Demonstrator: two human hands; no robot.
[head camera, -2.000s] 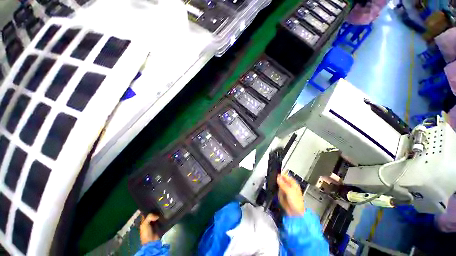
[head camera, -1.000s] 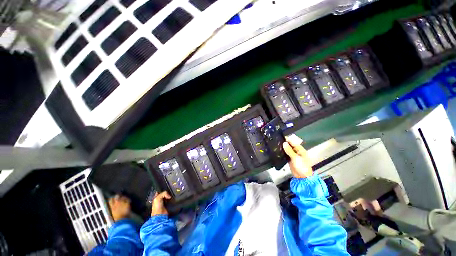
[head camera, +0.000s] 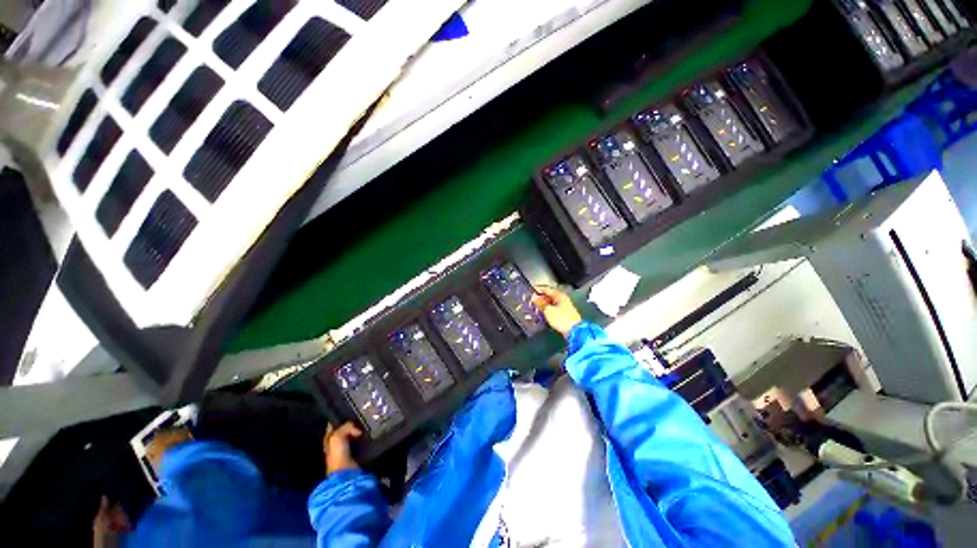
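A black component tray lies in front of me with four thin black phone housings in a row. A gap shows between the third and fourth housings. My left hand grips the tray's left end. My right hand holds its right end, with fingertips beside the rightmost housing; part of that edge is hidden. A second black tray stands beyond to the right with several housings in it.
Another person's blue sleeve and hand are at lower left. A white grid tray is at upper left. A white paper slip lies on the green line. The white machine is on the right. A further tray is at upper right.
The near tray has shifted left, away from the second tray. My right hand has moved down to its right end, and the housing it held up is no longer seen raised.
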